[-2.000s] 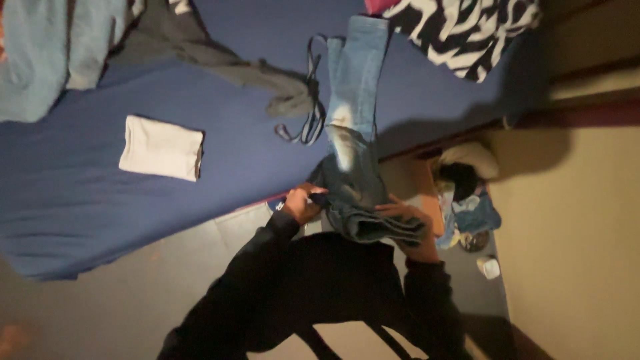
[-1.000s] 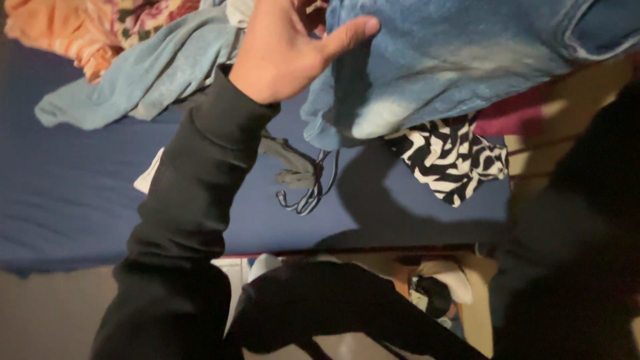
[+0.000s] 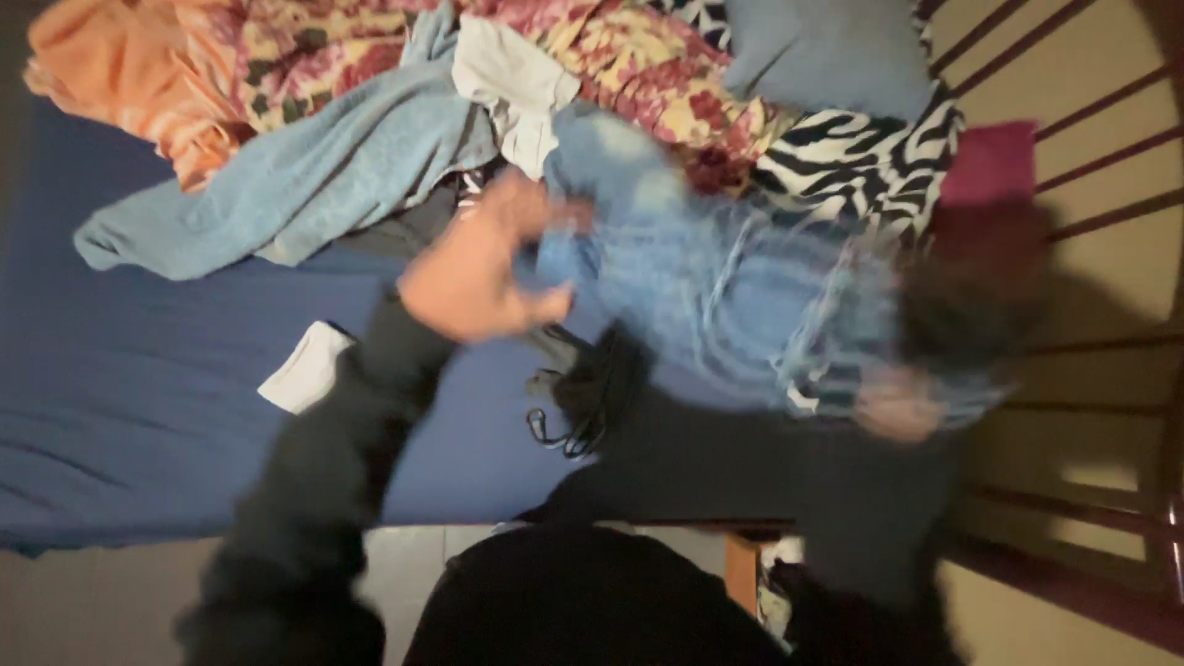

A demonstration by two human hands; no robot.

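A pair of blue jeans point(image 3: 740, 287), blurred by motion, stretches above the bed between my two hands. My left hand point(image 3: 495, 259) is at the jeans' left end with thumb and fingers apart; whether it touches the denim is unclear. At the lower right end, my right hand point(image 3: 897, 402) is blurred against the jeans and seems to grip them. Below the jeans, a dark garment point(image 3: 564, 370) with a looped cord point(image 3: 569, 439) lies on the blue sheet. A folded white cloth point(image 3: 307, 367) rests beside my left sleeve.
Across the bed's far side lie an orange cloth point(image 3: 129, 65), a light blue towel-like cloth point(image 3: 305, 185), a floral blanket point(image 3: 638, 65), a white cloth point(image 3: 518, 83), a grey-blue pillow point(image 3: 828, 51) and zebra-patterned fabric point(image 3: 860, 157). A barred metal bed frame point(image 3: 1110, 180) stands at right.
The jeans, folded lengthwise near my body two seconds ago, are now spread out over the bed. My left hand has come away from the near edge to above the bed. The view has shifted.
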